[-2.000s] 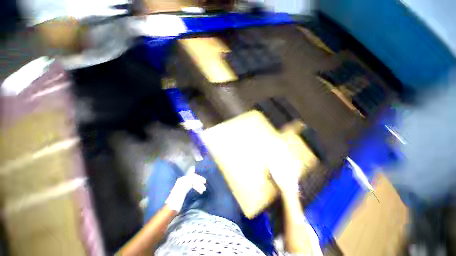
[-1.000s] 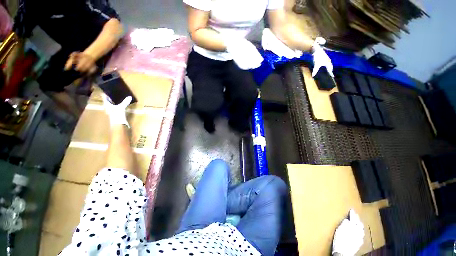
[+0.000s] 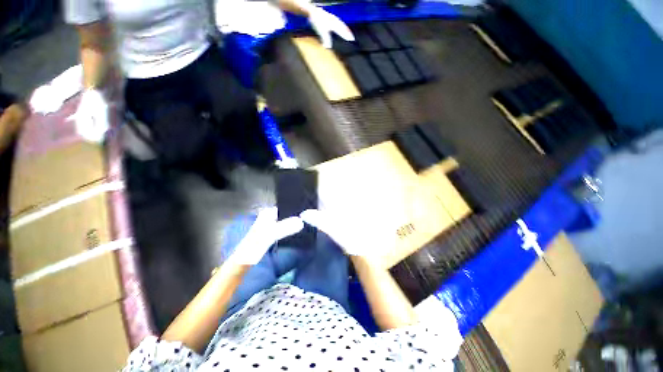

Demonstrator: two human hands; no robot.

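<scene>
A black box part (image 3: 296, 190) is held upright over my lap, between my two gloved hands. My left hand (image 3: 260, 236) grips its lower left side. My right hand (image 3: 333, 231) touches its lower right edge with the fingertips; the exact finger contact is blurred. A tan cardboard sheet (image 3: 371, 189) lies on the mesh belt just right of the part, with dark printing near its front edge. Several black parts (image 3: 419, 147) stand in a row at the sheet's far side.
Another gloved worker (image 3: 160, 40) stands ahead, with one hand near black parts (image 3: 385, 62) on the mesh belt (image 3: 465, 80). The cardboard-covered side bench (image 3: 65, 240) is at left. Blue wrap (image 3: 494, 280) edges the belt, with spare cardboard (image 3: 549, 305) at right.
My left hand has come from the side bench to over my lap with the black part. My right hand has left the cardboard sheet and joined it. The view has turned right.
</scene>
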